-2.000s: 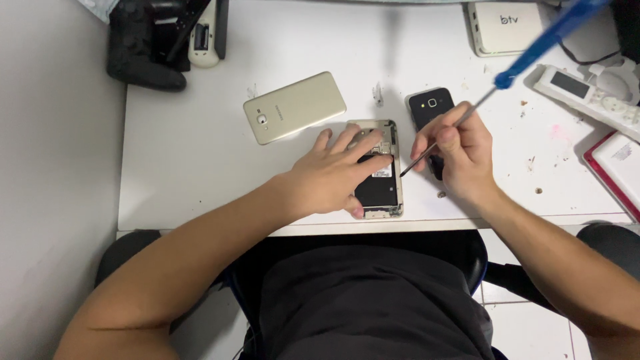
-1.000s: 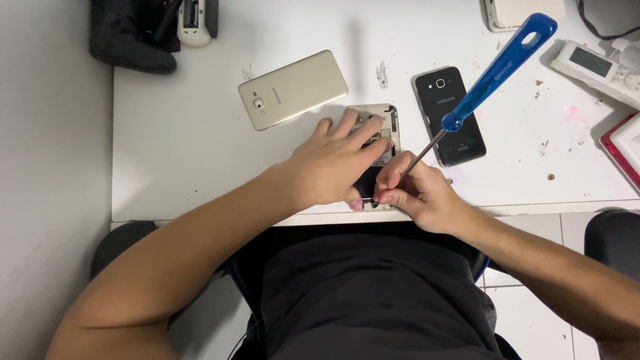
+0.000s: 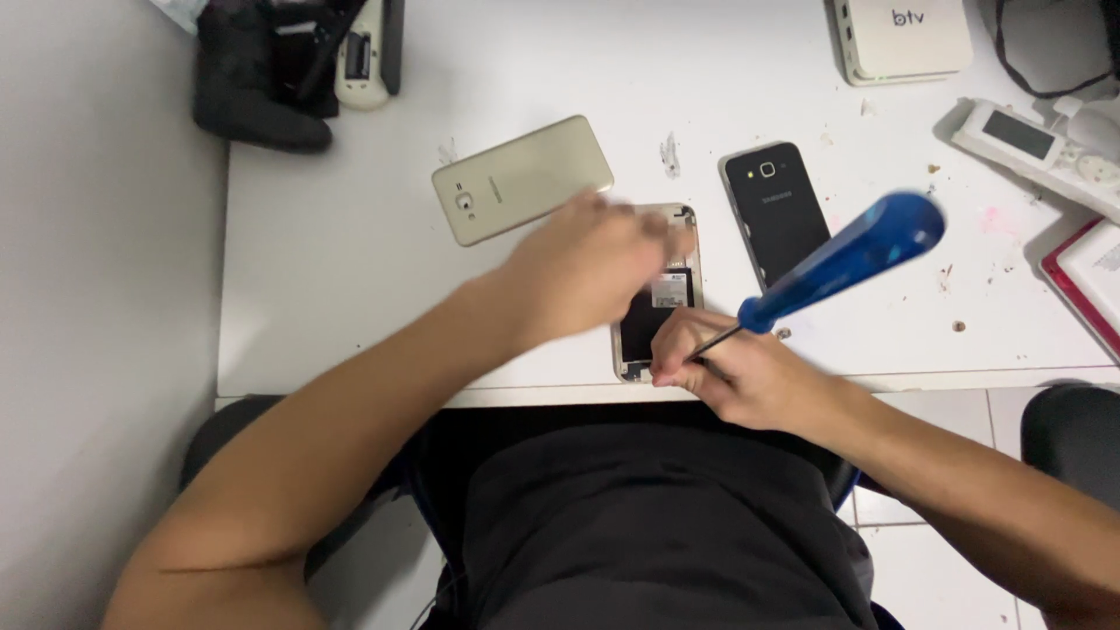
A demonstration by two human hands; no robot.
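An opened smartphone (image 3: 645,331) lies near the front edge of the table, its inside facing up. My right hand (image 3: 731,363) grips the metal shaft of a screwdriver with a blue handle (image 3: 844,258), close to the phone's lower right corner; my fingers hide the tip. Blurred, my left hand (image 3: 595,258) is over the upper left of the opened phone, and whether it touches the phone is unclear. A gold phone back cover (image 3: 525,179) lies to the upper left, partly behind the left hand. A black Samsung phone (image 3: 777,206) lies back up at the right, partly behind the screwdriver.
A white box (image 3: 910,39) stands at the back right. Nearer are a white remote-like device with a display (image 3: 1019,136) and a red-edged white object (image 3: 1089,280). At the back left lie a black game controller (image 3: 245,87) and a pale device with a battery showing (image 3: 363,66).
My right hand has moved from the phone's right side to its lower end since the first frame. My left hand, earlier spread over the phone, has shifted toward its upper left.
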